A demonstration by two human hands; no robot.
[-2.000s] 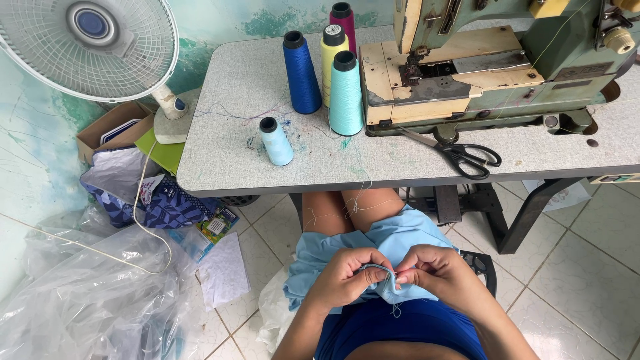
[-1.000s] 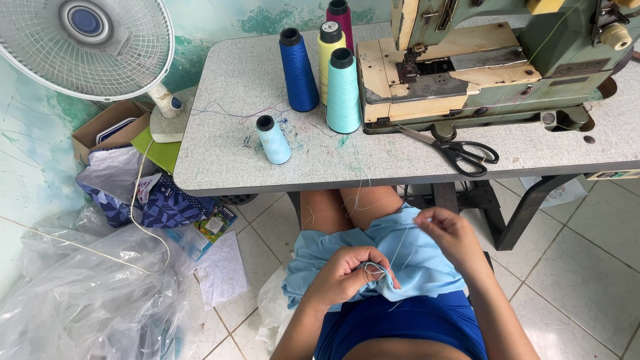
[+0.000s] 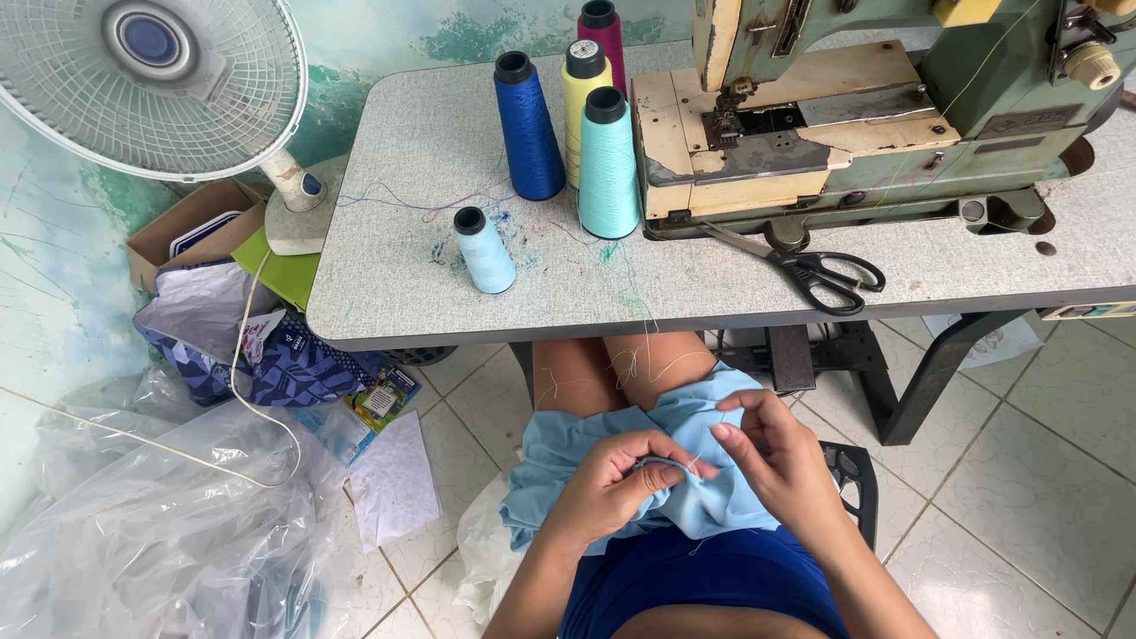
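Light blue fabric (image 3: 710,488) lies bunched over my lap. My left hand (image 3: 626,479) pinches a fold of it between thumb and fingers. Just to the right, my right hand (image 3: 768,444) is raised over the cloth with thumb and index finger close together; a fine thread seems to run near them, but whether they grip it is unclear. Loose pale threads (image 3: 632,359) trail from the table edge across my legs.
On the speckled table (image 3: 399,266) stand a small light blue thread cone (image 3: 485,253), several larger cones, black-handled scissors (image 3: 821,275) and an industrial sewing machine (image 3: 799,151). A fan (image 3: 151,53), bags and clear plastic (image 3: 177,515) occupy the left side.
My right hand went up and away from the left with a thread, then came back down nearer to it. My left hand has stayed on the fabric.
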